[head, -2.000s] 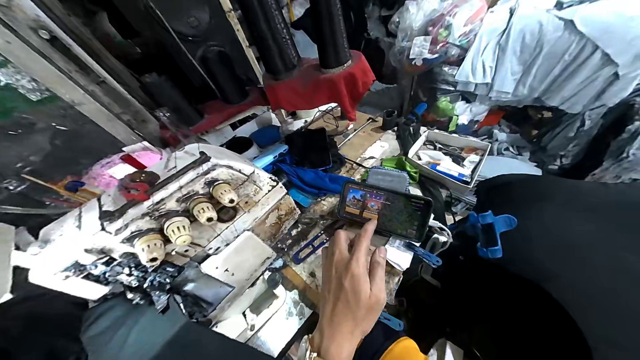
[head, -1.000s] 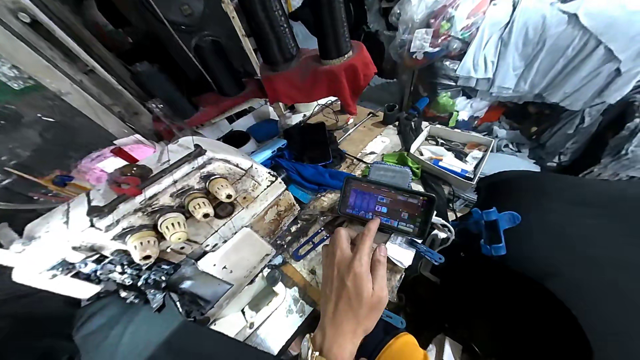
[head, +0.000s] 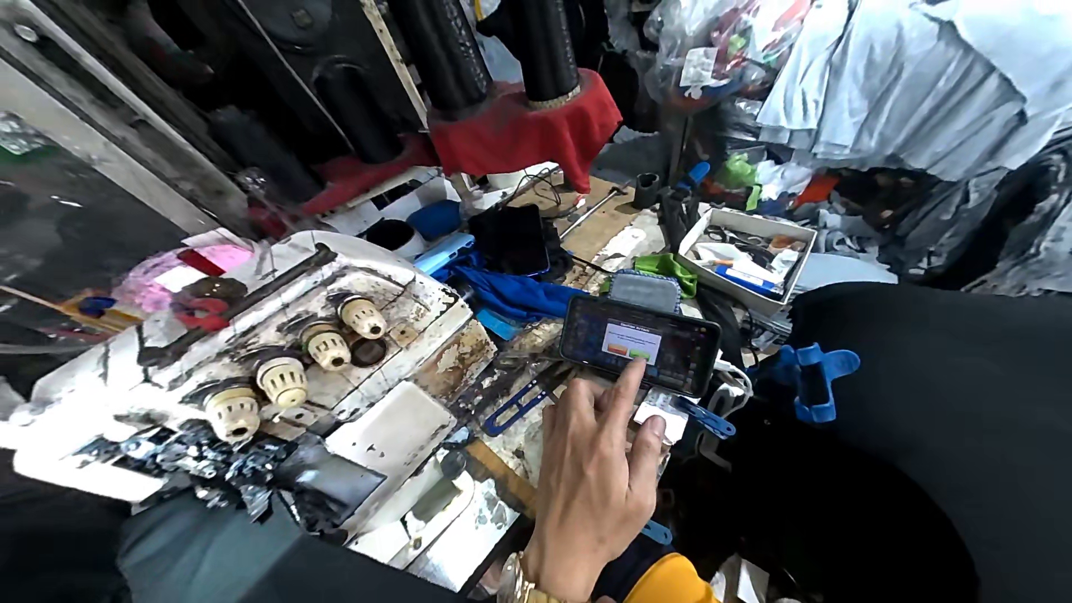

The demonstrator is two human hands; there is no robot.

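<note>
My left hand (head: 596,486), palm down with a metal watch at the wrist, reaches up from the bottom edge. It holds nothing. Its index fingertip is at the screen of a black smartphone (head: 578,335), which lies sideways and leans back against a small grey fabric-covered item (head: 645,291). A pop-up box with two buttons shows on the screen. The thumb is apart from the index finger; the other fingers are partly curled. Blue-handled thread snips (head: 515,408) are left of the hand, and a blue clip-like tool (head: 708,416) is right of it. My right hand is out of view.
A worn white sewing machine (head: 402,427) with several cream tension dials (head: 285,378) fills the left. Blue cloth (head: 523,291) and a dark phone-like device (head: 512,239) lie behind. At right are an open box of small items (head: 806,260) and a blue plastic holder (head: 814,381). Black thread cones stand behind.
The phone's screen has changed from a view with several coloured pictures to a pop-up box with two buttons. My left hand has stayed at the phone, with its index finger shifting only slightly.
</note>
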